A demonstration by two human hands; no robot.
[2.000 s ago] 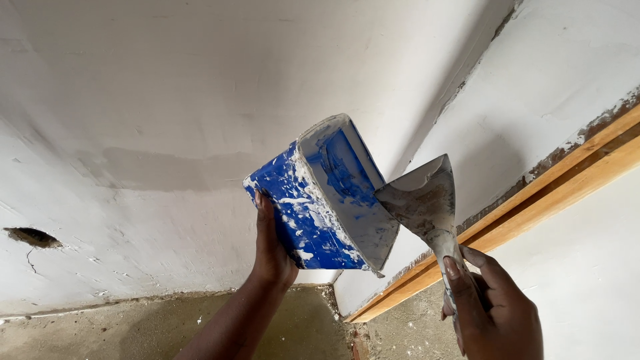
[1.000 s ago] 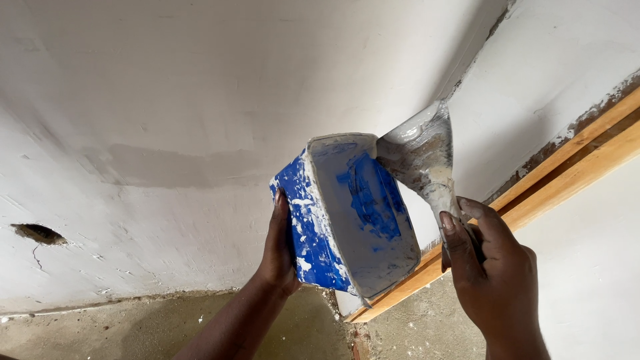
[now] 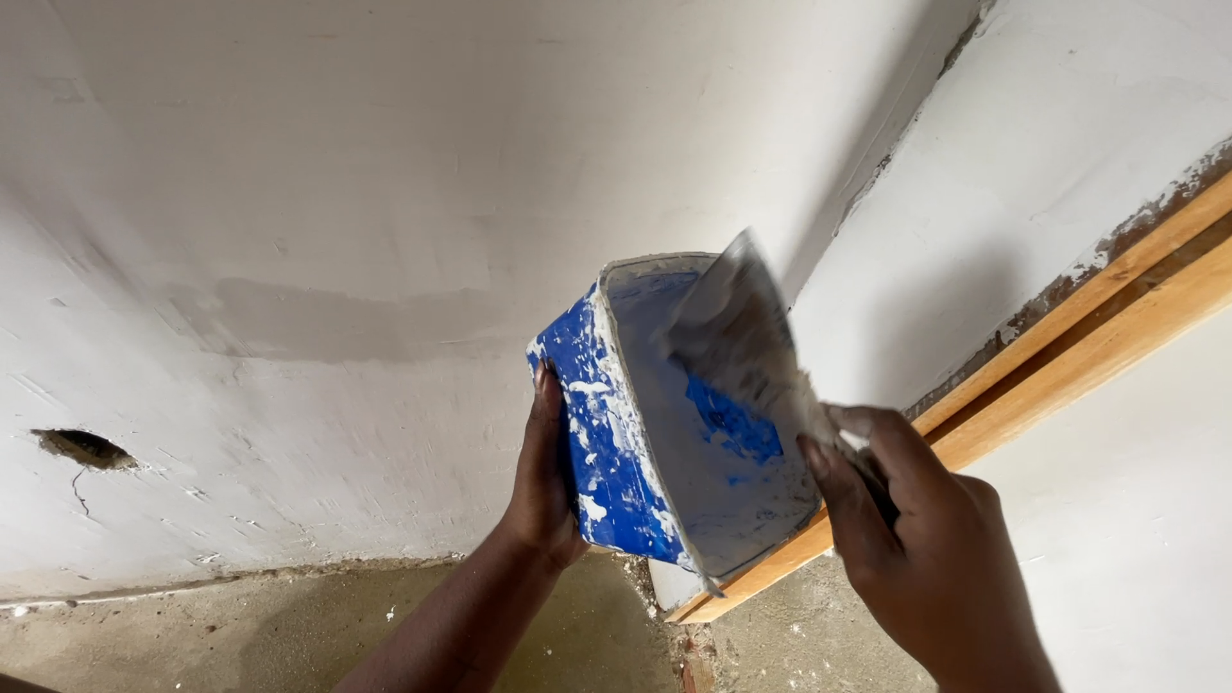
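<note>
A blue plastic container (image 3: 616, 452), its outside and rim smeared with white filler, is tilted so that its open mouth faces me. My left hand (image 3: 549, 472) grips it from the left side, thumb on the outer wall. Inside, a greyish-white coating covers most of the surface, with a patch of bare blue. My right hand (image 3: 905, 520) is closed around the handle of a wide putty knife (image 3: 741, 327). The knife's blade, blurred and coated with residue, lies over the upper right part of the container's mouth. Whether it touches the inner wall I cannot tell.
Behind the container stands a plastered wall (image 3: 385, 173) with a darker patch and a ragged hole (image 3: 85, 449) at lower left. A wooden frame (image 3: 1078, 356) runs diagonally on the right, with rough plaster along its edge. The concrete floor (image 3: 318, 635) lies below.
The putty knife's blade has moved from the container's right rim to over its mouth. The container has turned, so more of its inside shows than two seconds ago. Both hands keep their holds.
</note>
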